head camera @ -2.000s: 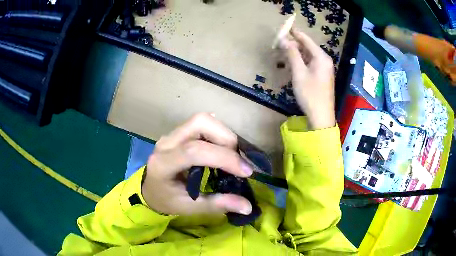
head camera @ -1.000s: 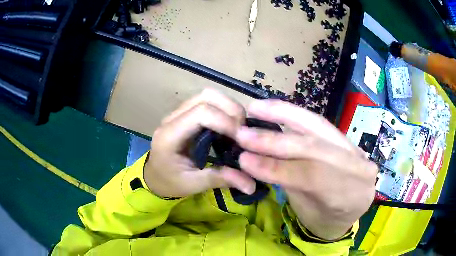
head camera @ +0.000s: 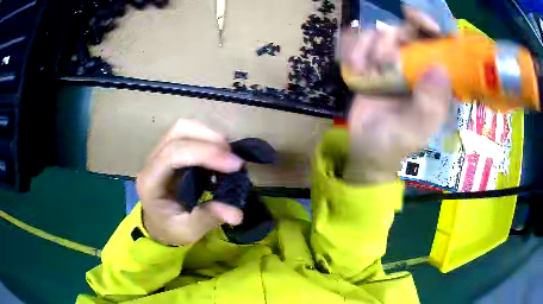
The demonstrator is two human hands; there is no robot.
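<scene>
My left hand [head camera: 181, 184] holds the black tubular housing [head camera: 253, 217] above the front edge of the cardboard mat. The housing's open end and a curved piece sticking out show past my fingers. My right hand [head camera: 396, 95], blurred, is closed around the orange electric screwdriver [head camera: 470, 71] at the upper right, over the tray's right edge. The screwdriver lies roughly level. Its bit is not clearly visible. Pale tweezers [head camera: 221, 18] lie in the parts tray [head camera: 202, 92].
Small black brackets [head camera: 312, 56] lie in the tray's right part, black caps [head camera: 92, 65] at its left. The cardboard mat [head camera: 119, 133] lies in front. The slotted carrier [head camera: 21, 113] is far left. The screw feeder [head camera: 420, 168] and yellow bin [head camera: 476, 228] are right, with a black cable crossing.
My right hand has left the tweezers in the tray, been at the housing, and moved up right to hold the orange screwdriver. My left hand still holds the housing. The view has shifted.
</scene>
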